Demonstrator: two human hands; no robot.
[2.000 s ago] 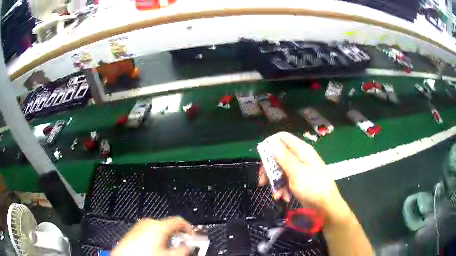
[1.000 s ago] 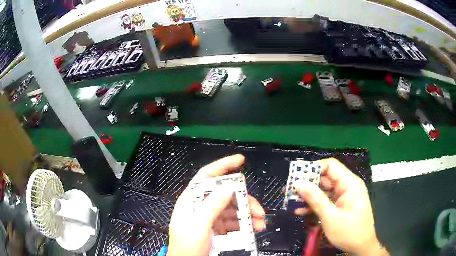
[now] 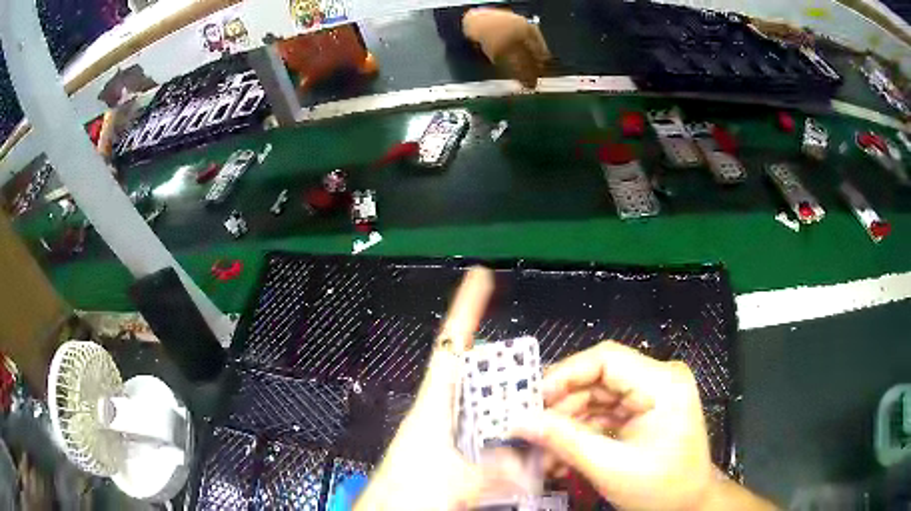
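Observation:
A pale perforated inner plate (image 3: 502, 384) with rows of small dark holes lies over a housing shell (image 3: 509, 477) in front of me. My left hand (image 3: 430, 439) holds the shell from the left, with one finger stretched upward. My right hand (image 3: 634, 429) grips the plate's lower right edge with thumb and fingers. The two parts overlap; whether the plate is seated cannot be told. A red part (image 3: 579, 491) shows partly below my right hand. The black parts tray (image 3: 320, 309) lies beneath both hands.
A green conveyor belt (image 3: 519, 225) beyond the tray carries several units and red parts. Black trays (image 3: 190, 110) stand across it. Another person's hand (image 3: 506, 42) reaches in at the top. A white fan (image 3: 140, 429) and a pale post (image 3: 95, 180) stand at left.
The perforated plate has moved left onto the shell, and my hands have come together. Another person's hand has appeared beyond the belt. A unit with red has appeared on the belt right of centre.

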